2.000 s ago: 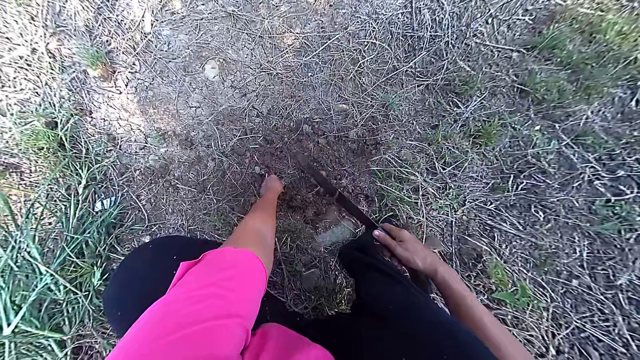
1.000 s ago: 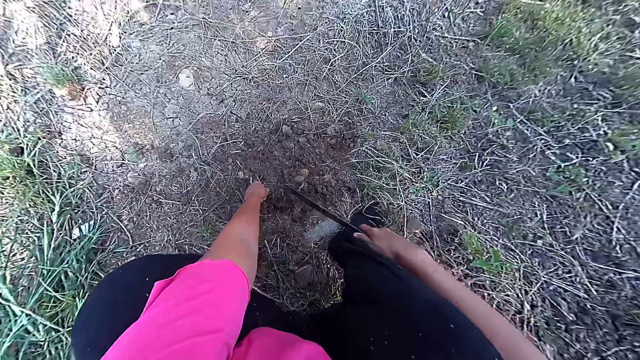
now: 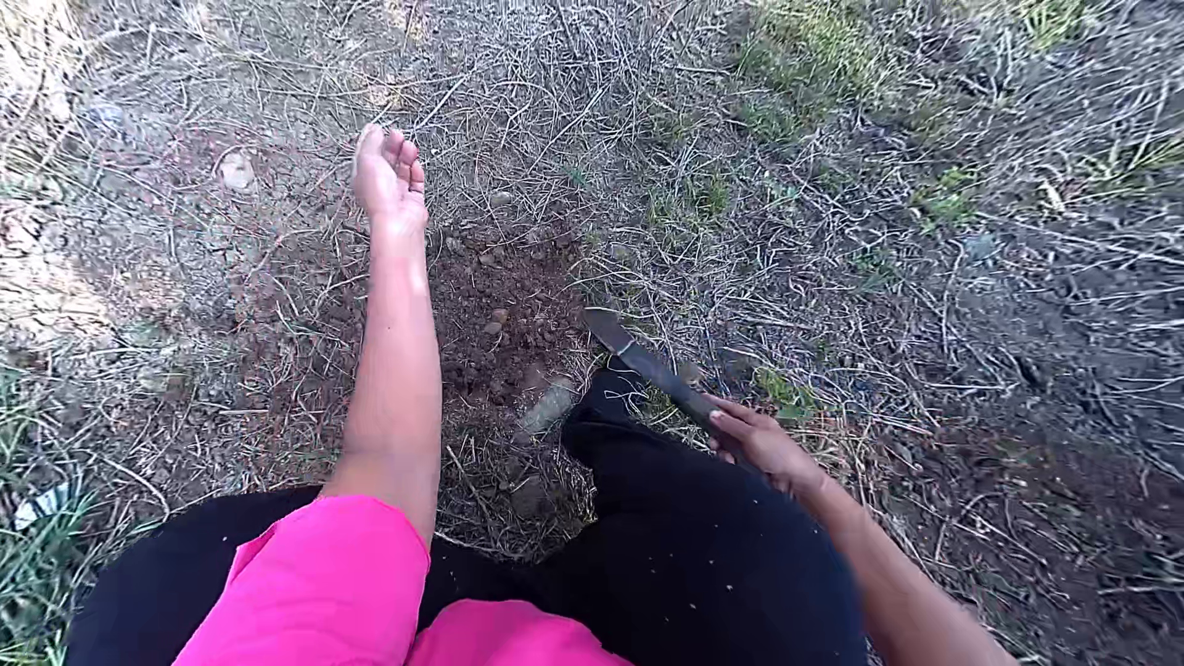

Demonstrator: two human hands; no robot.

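Observation:
My left hand (image 3: 390, 176) is stretched out over the dry ground, palm partly turned up and fingers slightly curled, with nothing seen in it. Below and to its right lies a patch of loose dark soil (image 3: 509, 305) with small stones (image 3: 497, 321) in it. My right hand (image 3: 754, 439) is closed around the handle of a machete-like blade (image 3: 647, 365), dark and worn. Its rounded tip points up and left, at the right edge of the loose soil. The handle's end is hidden by my hand and leg.
A larger grey stone (image 3: 548, 407) lies between the soil patch and my right foot. A pale stone (image 3: 237, 171) is at the upper left. Dry stalks and green tufts (image 3: 945, 196) cover the ground at right. A whitish scrap (image 3: 42, 506) lies in grass at lower left.
My left hand has moved forward, away from the edge of the loose soil, and its palm has turned up. The blade has drawn back to the right of the soil, still in my right hand.

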